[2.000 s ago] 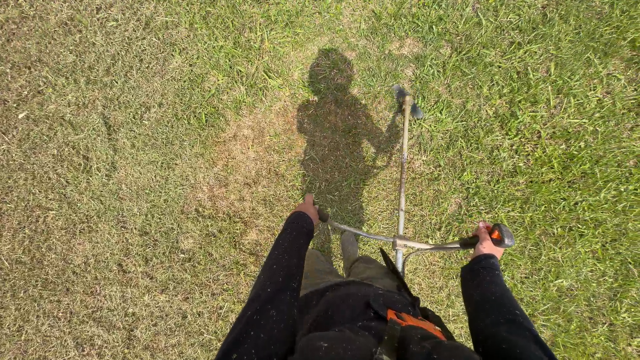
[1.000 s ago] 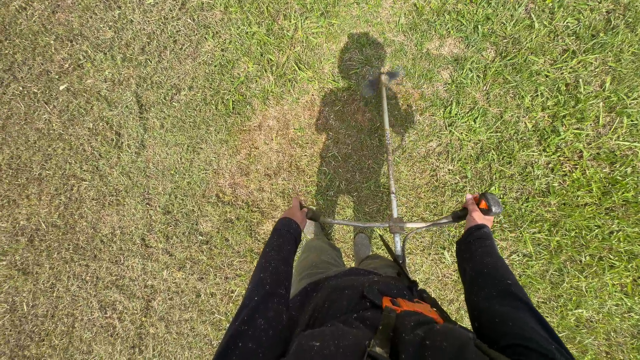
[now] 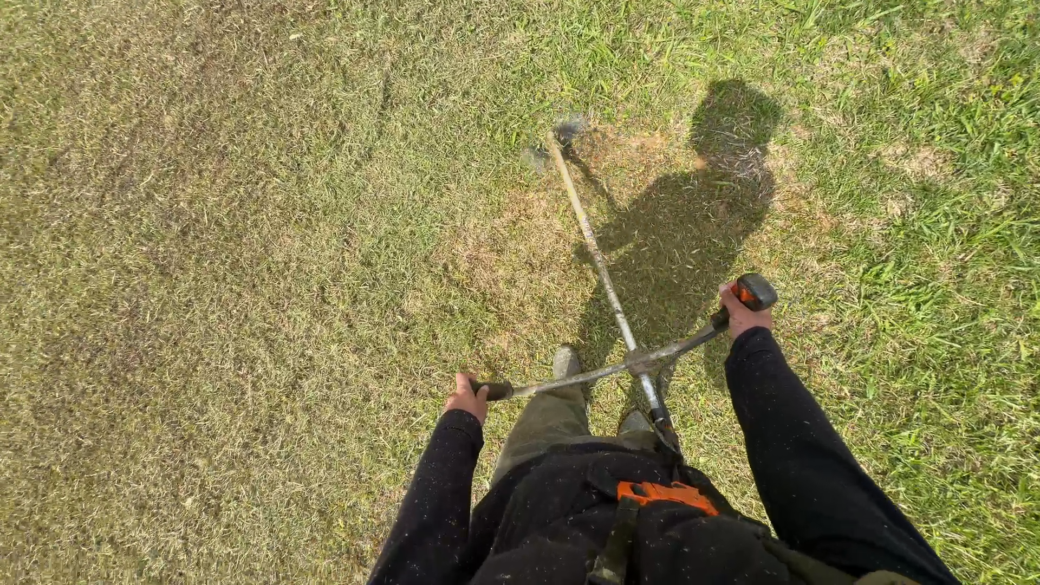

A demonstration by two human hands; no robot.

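Observation:
A brush cutter's long metal shaft (image 3: 597, 260) runs from my waist up to a blurred cutting head (image 3: 556, 143) over the grass. Its handlebar (image 3: 578, 379) crosses the shaft in front of my thighs. My left hand (image 3: 468, 398) is closed on the dark left grip (image 3: 492, 392) at the bar's end. Higher up on the right, my right hand (image 3: 743, 312) holds the control handle (image 3: 756, 292), which is black and orange. An orange harness plate (image 3: 668, 494) lies at my waist, with a dark strap below it.
Short, dry grass (image 3: 203, 309) covers the left side, and longer green grass (image 3: 959, 325) the right. Brownish patches lie near the cutting head. My shadow (image 3: 682, 236) falls ahead. My left boot (image 3: 566, 361) shows beneath the handlebar, and part of the other boot beside the shaft.
The cutting head has swung leftward, from the right of my shadow across it to its left. The handlebar has turned, its right end now farther forward. Both hands have kept their hold.

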